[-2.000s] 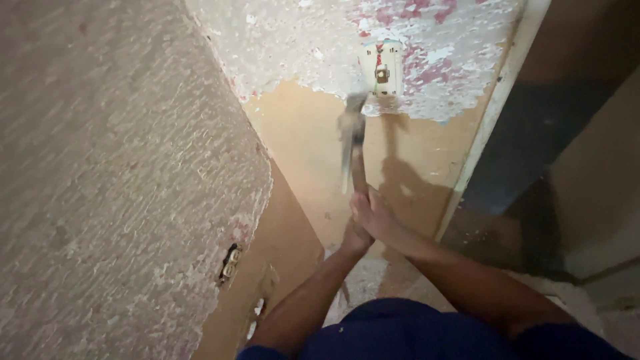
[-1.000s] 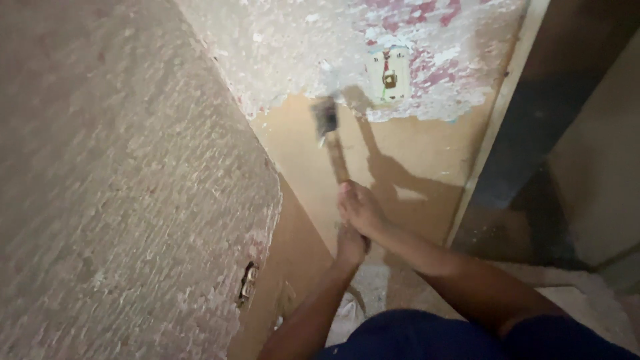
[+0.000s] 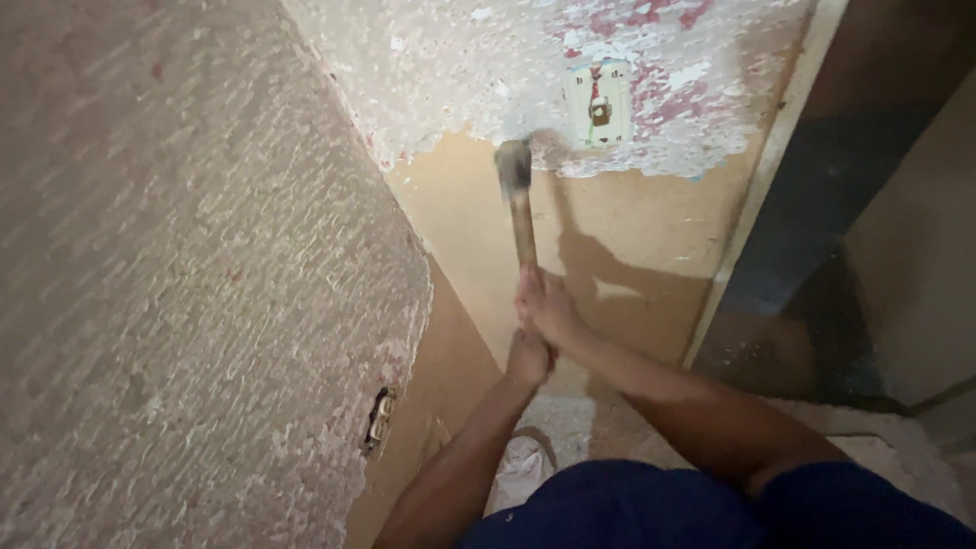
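Both my hands grip the wooden handle of a hatchet-like tool [image 3: 523, 221]; its dark, blurred head is close to the ragged lower edge of the rough plaster [image 3: 457, 84], and whether it touches cannot be told. My left hand [image 3: 528, 357] holds the handle's lower end. Just above it, my right hand [image 3: 545, 303] is closed around the handle. Smooth tan wall [image 3: 640, 213] lies below the plaster. An uncovered electrical switch or outlet box [image 3: 602, 107] is to the right of the tool's head.
A rough plaster wall [image 3: 213, 252] fills the left side, with an uncovered outlet [image 3: 379, 418] low on it. A pale door-frame strip [image 3: 751, 206] borders a dark area at right. Below my hands, a white shoe [image 3: 522, 467] stands on the floor.
Since two seconds ago, the tool's head has moved left, away from the spot just beneath the electrical box. Both hands have kept hold of the handle.
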